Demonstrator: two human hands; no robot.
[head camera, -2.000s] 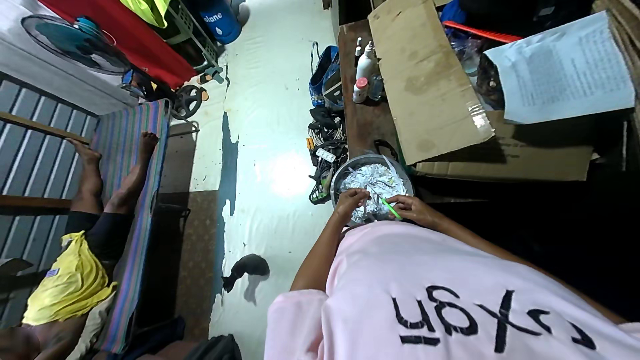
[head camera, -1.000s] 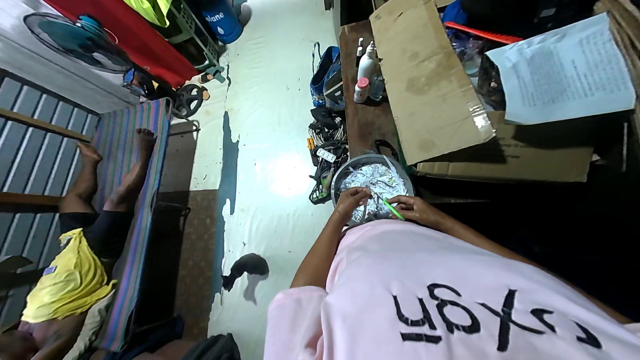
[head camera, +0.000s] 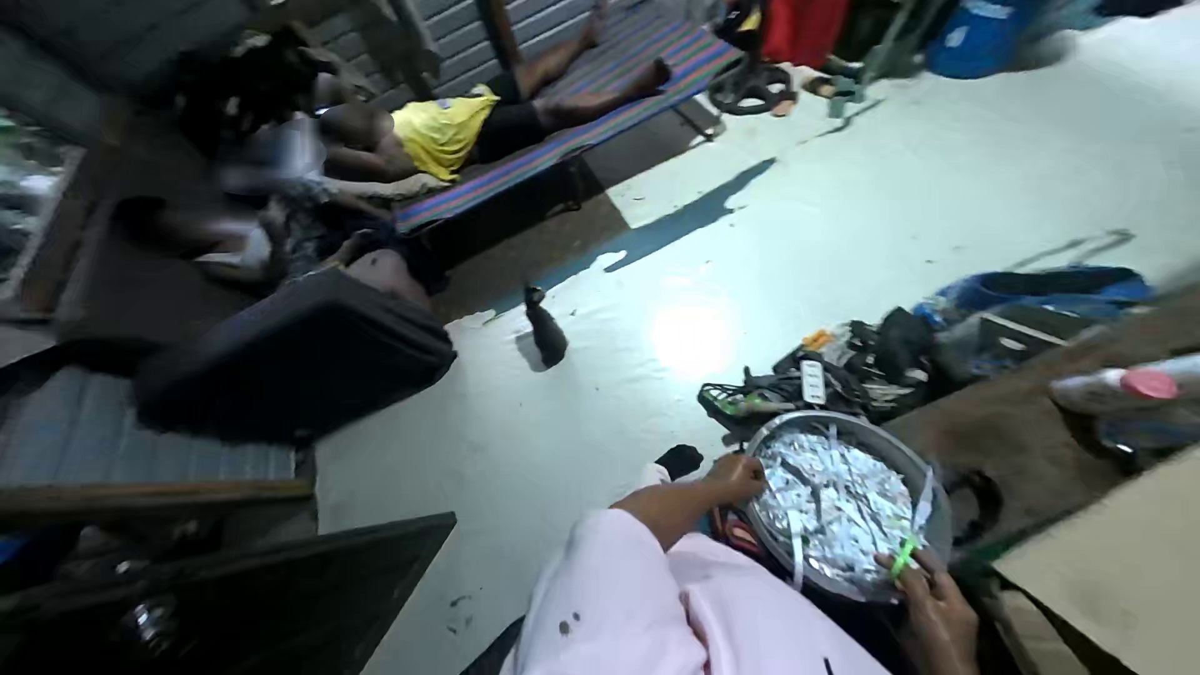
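A round metal basin (head camera: 928, 469) full of crumpled silver foil strips (head camera: 834, 497) sits in front of my lap. My left hand (head camera: 739, 480) is at its left rim with the fingers curled; whether a strip is between them is too small to tell. At the lower right rim, my right hand (head camera: 928, 595) grips a thin bright green object (head camera: 905, 555), whose kind is unclear. Some longer strips hang over the basin's edge near both hands.
Tangled cables with a white power strip (head camera: 813, 382) lie beyond the basin. Right of it, a wooden bench (head camera: 994, 403) holds bottles (head camera: 1106, 389). A cat (head camera: 546, 328) is on the floor. People rest at the upper left, one on a striped cot (head camera: 562, 141).
The view has swung far to the left, bringing more people and a dark cushioned seat into sight. The green object remains in my right hand, and both hands remain at the basin.
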